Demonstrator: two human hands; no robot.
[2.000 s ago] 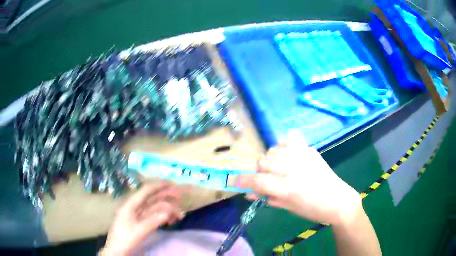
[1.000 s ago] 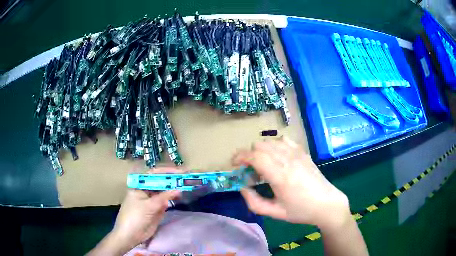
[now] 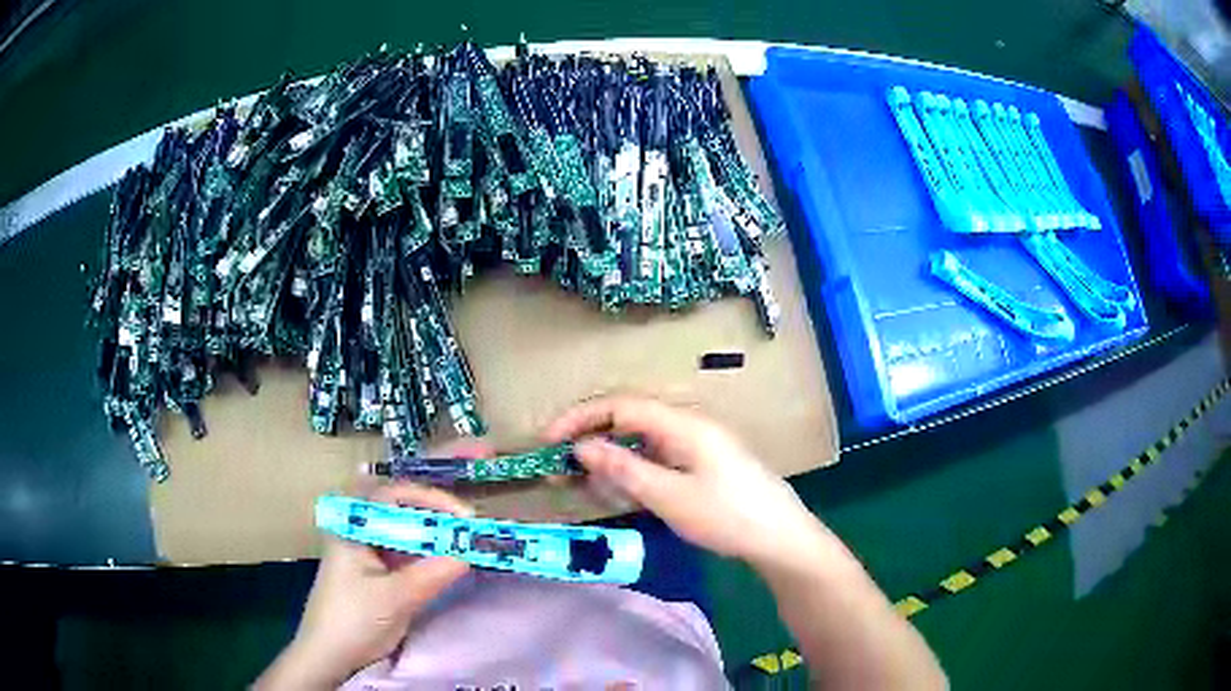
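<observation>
My left hand (image 3: pixel 382 574) holds a light blue housing half (image 3: pixel 520 543) by its left part, with the hollow side and its cut-outs facing up. My right hand (image 3: pixel 662 466) holds a slim green circuit board assembly (image 3: pixel 513 467) by its right end. The board lies just above the housing in the view, roughly parallel to it and apart from it. Its dark narrow end points left. My left fingertips are partly hidden behind the housing and board.
A heap of circuit boards (image 3: pixel 311 230) lies on a cardboard sheet (image 3: pixel 581 358). A small black piece (image 3: pixel 722 361) lies on the cardboard. A blue tray (image 3: pixel 851 290) to the right holds several light blue housings (image 3: pixel 999 162). More blue trays (image 3: pixel 1164 203) stand beyond.
The board was over the right part of the housing a second ago; now it is apart, above the housing. The housing has moved slightly down and tilts down to the right.
</observation>
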